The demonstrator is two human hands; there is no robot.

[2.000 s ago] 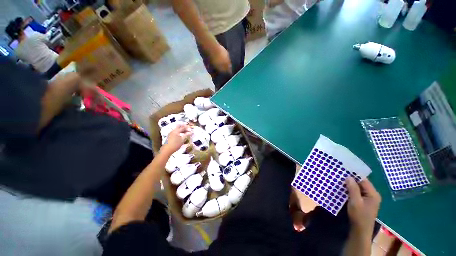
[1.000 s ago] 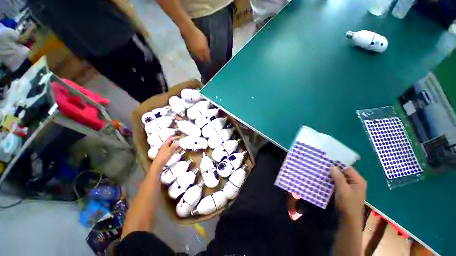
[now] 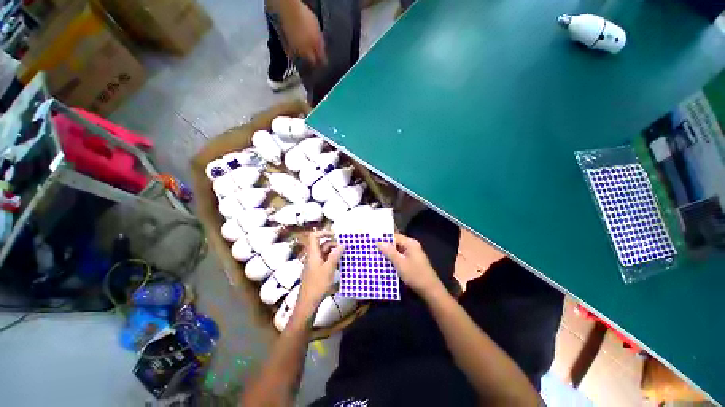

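A sticker sheet (image 3: 369, 270) with rows of purple-blue dots and a blank white strip at its top is over the near part of the carton. My right hand (image 3: 409, 261) holds its right edge. My left hand (image 3: 319, 261) is at its left edge, fingers bent; whether it grips the sheet or a sticker is too small to tell. The carton tray (image 3: 225, 253) below holds rows of white bulb cameras (image 3: 288, 187), some with dark patches. The sheet and my hands hide part of them.
The green table (image 3: 477, 119) runs right of the carton. On it lie a bulb camera (image 3: 598, 33), bagged sticker sheets (image 3: 630, 213) and a green retail box (image 3: 699, 151). A person's hand (image 3: 304, 36) is beyond the carton. A red object (image 3: 99, 163) and cluttered rack stand left.
The sticker sheet and my right hand have moved left from beside the table to over the carton. My left hand has left the cameras and come to the sheet's edge. A dark-clothed person has left view.
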